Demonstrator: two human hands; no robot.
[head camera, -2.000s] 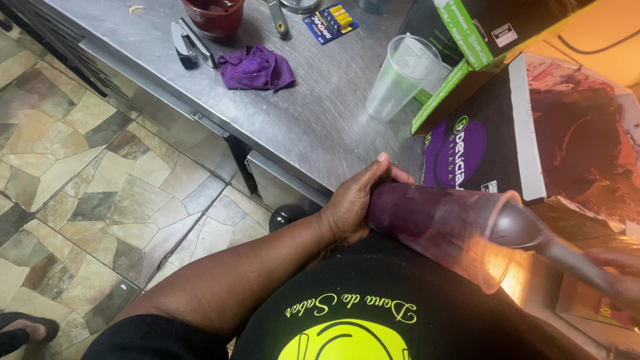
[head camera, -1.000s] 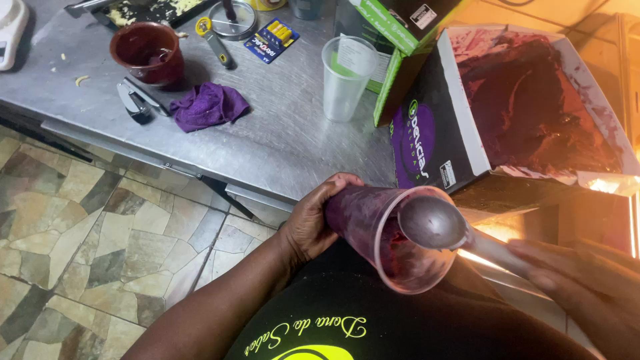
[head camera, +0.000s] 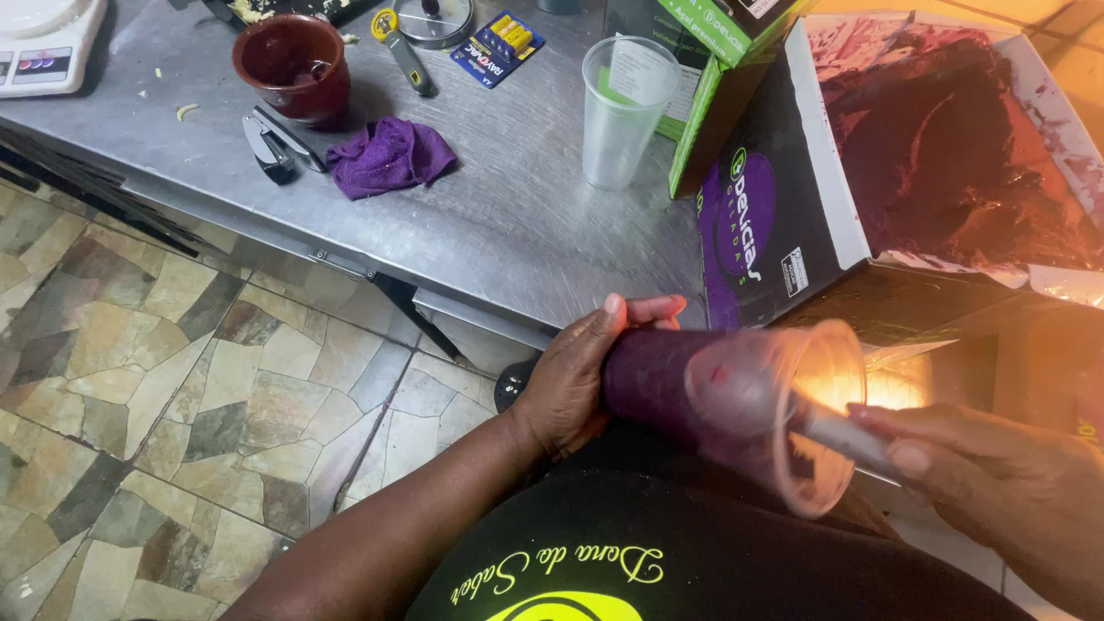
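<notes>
My left hand (head camera: 573, 379) is wrapped around the lower part of a clear plastic cup (head camera: 655, 371), which is tilted onto its side with its mouth toward the right. Dark purple açaí fills its lower part and smears the wall. My right hand (head camera: 975, 474) grips the metal handle of a scoop (head camera: 849, 440); its rounded head is inside the cup, blurred and seen through the plastic. Behind the cup stands an open cardboard box (head camera: 768, 224) holding a mass of açaí (head camera: 949, 164). A second, upright plastic cup (head camera: 625, 129) on the steel counter looks empty.
On the steel counter (head camera: 517, 190) lie a purple cloth (head camera: 388, 159), a stapler-like metal tool (head camera: 276, 147), a brown bowl (head camera: 293, 73), a yellow-and-black utility knife (head camera: 404, 56) and a battery pack (head camera: 498, 47). A white scale (head camera: 43, 56) and a green-edged box (head camera: 703, 112) stand farther back.
One second ago the scoop's head was at the cup's mouth; now it is deeper inside. The cup lies more level than it did then.
</notes>
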